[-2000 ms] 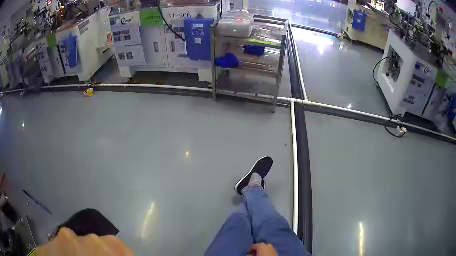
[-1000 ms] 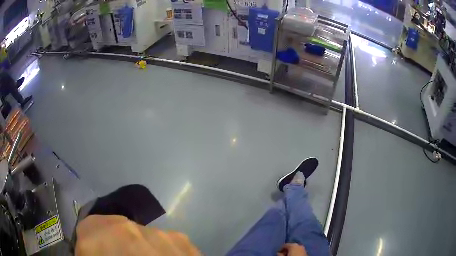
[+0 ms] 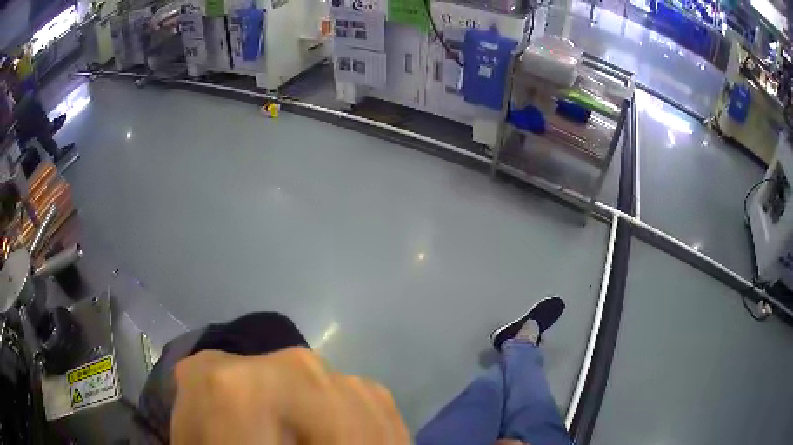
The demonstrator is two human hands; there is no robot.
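A large, blurred bare hand, seemingly my left hand (image 3: pixel 283 400), fills the bottom edge close to the camera. Its knuckles show, but its fingertips are hidden and I cannot tell whether it holds anything. A sliver of skin, seemingly my right hand (image 3: pixel 511 441), shows at the bottom edge by the jeans. At the left edge, copper tubes (image 3: pixel 48 202) lie in rows. Nearer are a silver round hub (image 3: pixel 12 276) with arms and a grey metal fixture base (image 3: pixel 103 335) with a yellow-and-white label. Neither hand visibly touches them.
My jeans (image 3: pixel 522 391) and a dark shoe (image 3: pixel 532 320) are over the grey-green floor (image 3: pixel 365 209). A wire shelf cart (image 3: pixel 556 165) stands behind a white-and-black floor strip (image 3: pixel 604 313). White cabinets (image 3: pixel 404 69) stand at the back. A person's dark legs (image 3: pixel 39 130) show far left.
The view has swung left, so floor, cart and legs sit further right and more machine and copper tubes show. The large hand appears further right and higher; the hand by the jeans is nearly out of view.
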